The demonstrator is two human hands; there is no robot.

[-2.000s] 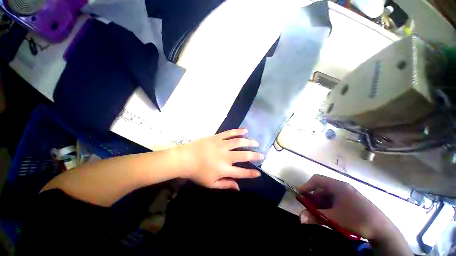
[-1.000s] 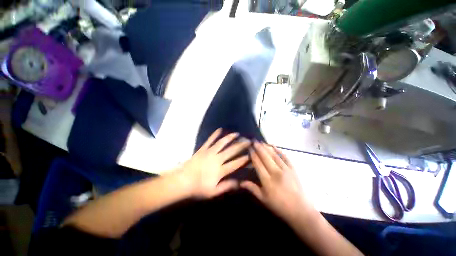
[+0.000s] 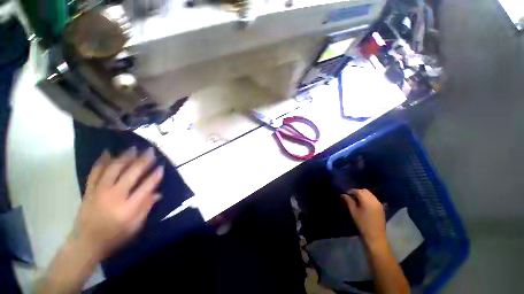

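Observation:
A navy cut panel (image 3: 172,195) lies on the white table at the left, partly under the sewing machine head. My left hand (image 3: 118,201) rests over it, blurred, with its fingers apart. My right hand (image 3: 368,215) is at the right, over the blue plastic basket (image 3: 445,212) below the table edge. Its fingers are curled near dark material, and whether they grip any of it cannot be told. Light grey-blue pieces (image 3: 339,258) and dark cloth lie in the basket.
Red-handled shears (image 3: 296,138) lie on the table front, blades toward the machine (image 3: 230,63). A dark angled rod (image 3: 343,100) lies to their right. Cluttered small items (image 3: 411,63) are beyond the table's right end. Another grey-blue piece (image 3: 14,235) is at the far left.
The view has swung to the right. My right hand has left the navy panel and moved right to the basket. My left hand remains over the panel. The shears were put down earlier.

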